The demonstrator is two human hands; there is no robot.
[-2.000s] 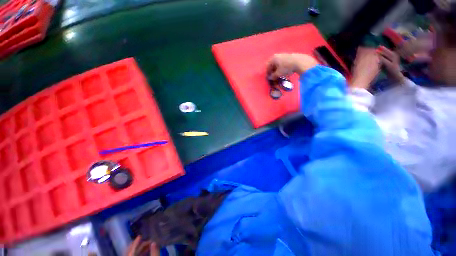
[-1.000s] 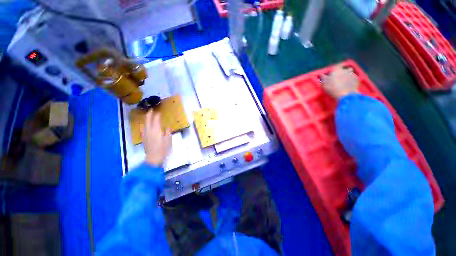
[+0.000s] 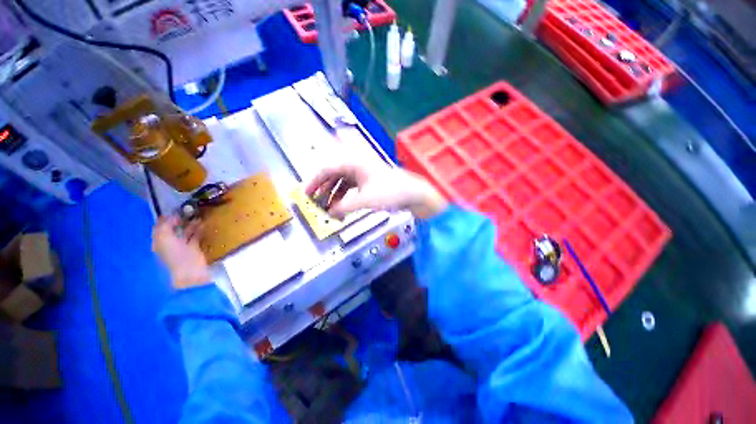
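Note:
Two gold fixture plates, a left one and a right one, lie on the white benchtop machine. An opened round black device is at the back left edge of the left plate. My left hand has its fingertips at this device; whether they grip it is unclear. My right hand holds a dark round device between its fingers over the right plate, partly hidden by the fingers.
A gold-brass head hangs behind the left plate. The red foam tray at right holds a black disc, an opened device and a blue stick. White bottles stand behind. A red emergency stop is at the machine's front.
My right hand has moved left from the tray's far corner to the right plate. My left hand has shifted to the left plate's left edge. The view has turned slightly right.

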